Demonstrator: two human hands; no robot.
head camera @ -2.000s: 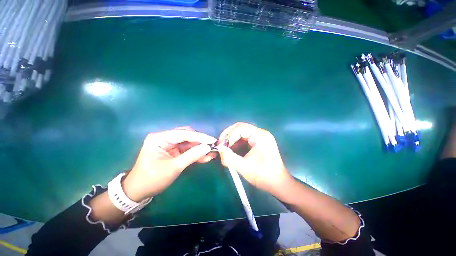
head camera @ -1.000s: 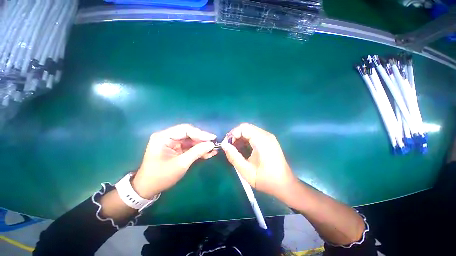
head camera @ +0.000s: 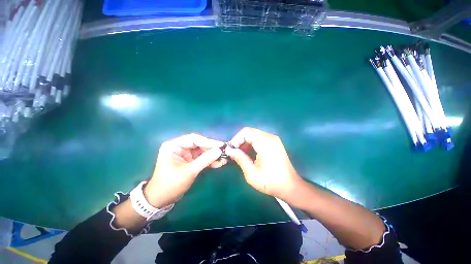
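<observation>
My left hand (head camera: 188, 164) and my right hand (head camera: 264, 162) meet fingertip to fingertip over the green bench. Between them they pinch the thin dark wire ends (head camera: 225, 150) of a wire harness; a small dark piece there is too small and covered to make out. The harness's white sleeve (head camera: 287, 210) shows below my right hand, slanting down to the right and ending in a blue connector (head camera: 302, 227) at the bench's near edge. My right hand hides the upper part of the sleeve.
A harness pile (head camera: 408, 95) with blue ends lies at the right. Bagged white cables (head camera: 33, 62) lie at the left. A blue tray (head camera: 155, 6) and a film-wrapped ribbed bundle (head camera: 269, 14) stand at the far edge by the metal rail (head camera: 361, 22).
The harness's white sleeve has swung to the right, and more of it is now behind my right hand. Both hands stay fingertip to fingertip at the wire ends. The view has shifted slightly.
</observation>
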